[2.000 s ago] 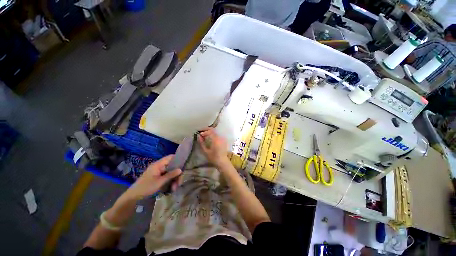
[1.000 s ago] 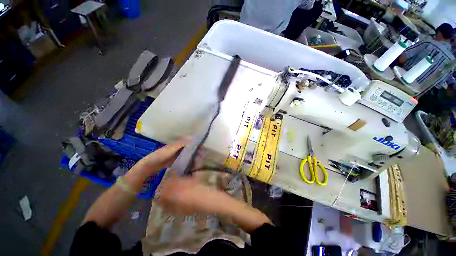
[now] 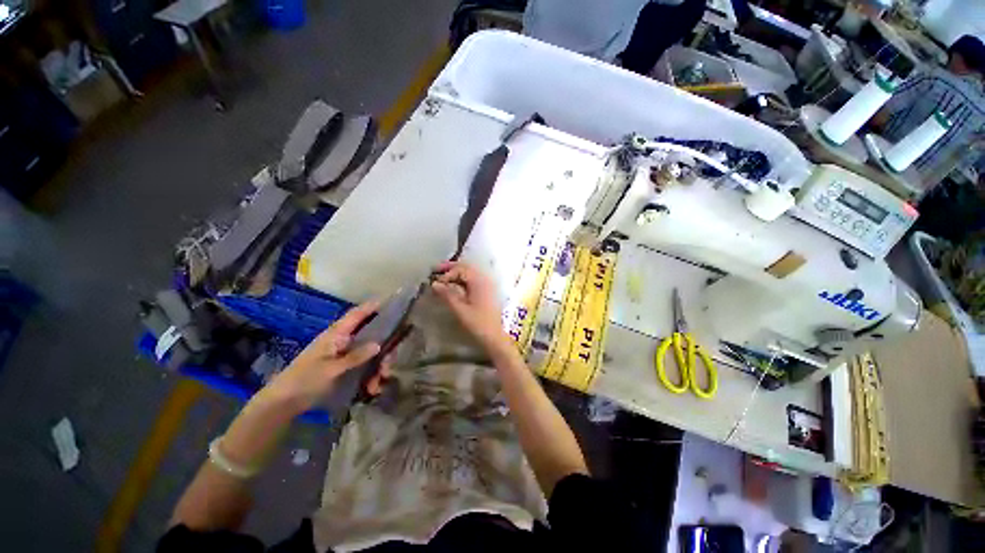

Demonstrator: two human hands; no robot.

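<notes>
My left hand (image 3: 337, 356) holds grey fabric pieces at the table's front edge, above the apron (image 3: 432, 459) on my lap. My right hand (image 3: 464, 294) pinches the joined strip near its dark edge, just up and right of my left hand. The joined grey strip (image 3: 483, 194) runs from my fingers across the white table (image 3: 400, 205) to its back edge by the white trough. The pieces in my left hand are partly hidden by the fingers and slightly blurred.
Thick grey bundles (image 3: 310, 143) lie on the blue crate (image 3: 283, 297) at the left. Yellow-handled scissors (image 3: 687, 363) lie on the bed of the sewing machine (image 3: 799, 270). The white trough (image 3: 605, 92) stands behind the table. A person in grey (image 3: 578, 24) is beyond it.
My right hand, blurred over my left forearm and lap one second ago, is now up at the strip by the table edge. The strip on the table has shifted and bends differently.
</notes>
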